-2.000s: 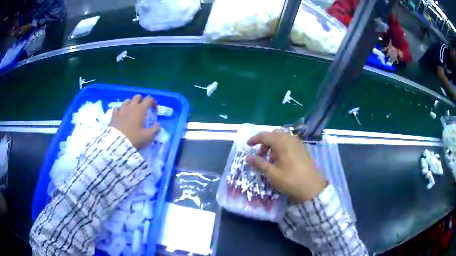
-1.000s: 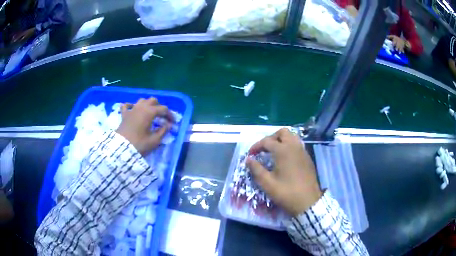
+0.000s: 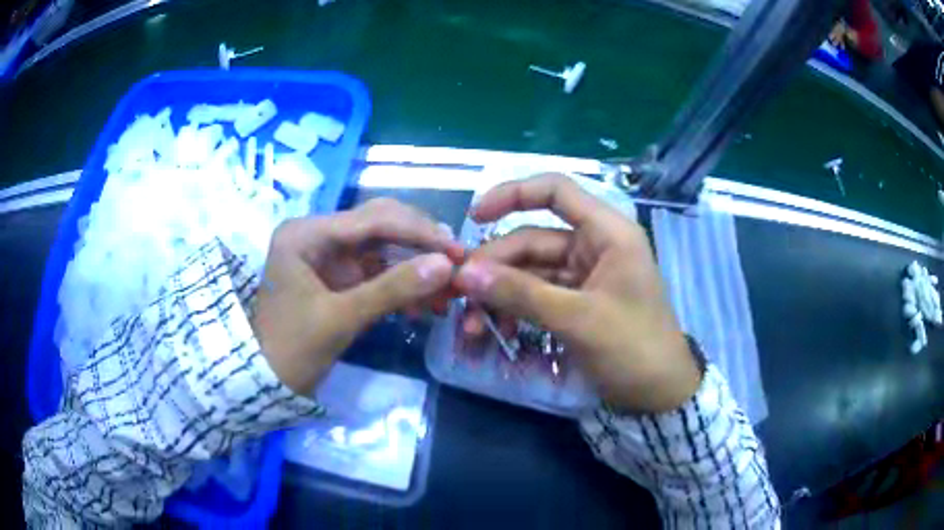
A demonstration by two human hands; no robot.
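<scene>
My left hand [image 3: 352, 285] and my right hand [image 3: 580, 295] meet at the centre, thumbs and fingertips pinched together on a small part mostly hidden by the fingers. A thin pale stem [image 3: 501, 333] shows below my right fingertips; whether it is held or lies in the box is hard to tell. The clear insert box [image 3: 455, 357] is under my right hand, with silvery stems partly hidden. The blue tray [image 3: 357, 114], heaped with white heads [image 3: 145, 238], is at the left, partly covered by my left sleeve.
A shallow clear tray [image 3: 409, 489] holds a white sheet [image 3: 357, 440] between tray and box. A ribbed translucent strip [image 3: 704, 300] lies right of the box. White parts [image 3: 918, 300] lie far right. Behind are the green belt [image 3: 445, 72] with T-shaped units [image 3: 572, 77] and a metal post [image 3: 725, 93].
My left hand has left the blue tray and my right hand has lifted from the insert box; their fingertips now meet. The view has tilted down, and the T-shaped units have shifted right.
</scene>
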